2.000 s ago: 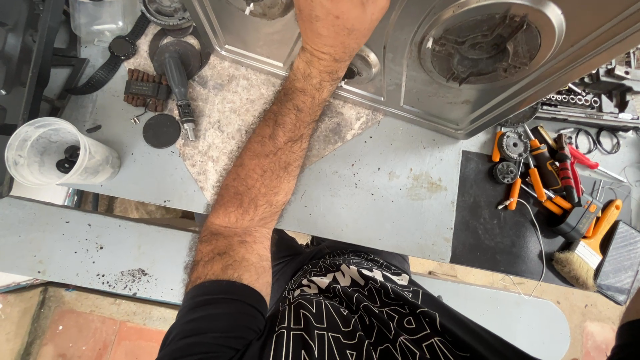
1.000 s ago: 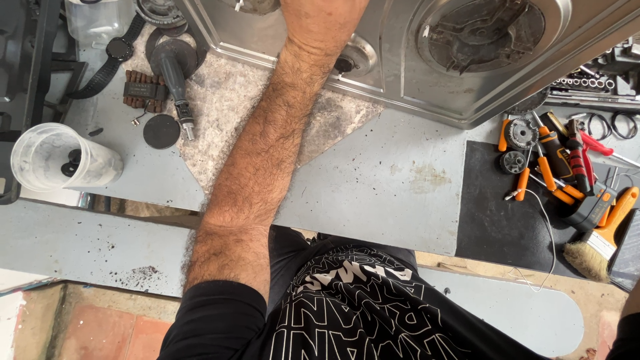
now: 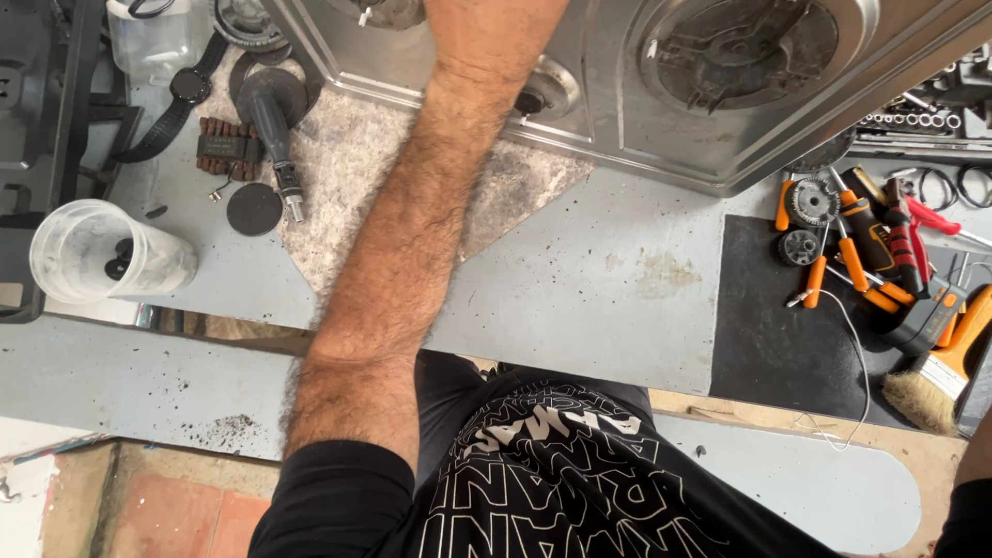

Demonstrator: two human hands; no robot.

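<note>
My left hand [image 3: 496, 31] is over the steel gas cooktop [image 3: 612, 116] at the top edge of the view; its fingers are cut off, so what they touch is hidden. The forearm crosses a mottled stone-like slab [image 3: 364, 147]. Right of the hand is a large burner [image 3: 740, 50], and close beside the wrist a small opening with a dark fitting [image 3: 531, 101]. At the top left another burner [image 3: 384, 9] shows in part. My right hand is out of view; only a bit of the right arm shows at the right edge.
At left stand a clear plastic cup [image 3: 85, 252] with black parts, a wristwatch [image 3: 188, 85], a black round cap [image 3: 254, 209] and a rotary tool handpiece [image 3: 271, 124]. At right lie orange-handled screwdrivers [image 3: 851, 263], pliers [image 3: 905, 232], a paintbrush [image 3: 930, 387] and a socket set [image 3: 911, 122].
My left hand has shifted slightly up, toward the top edge of the view. The view itself has moved a little.
</note>
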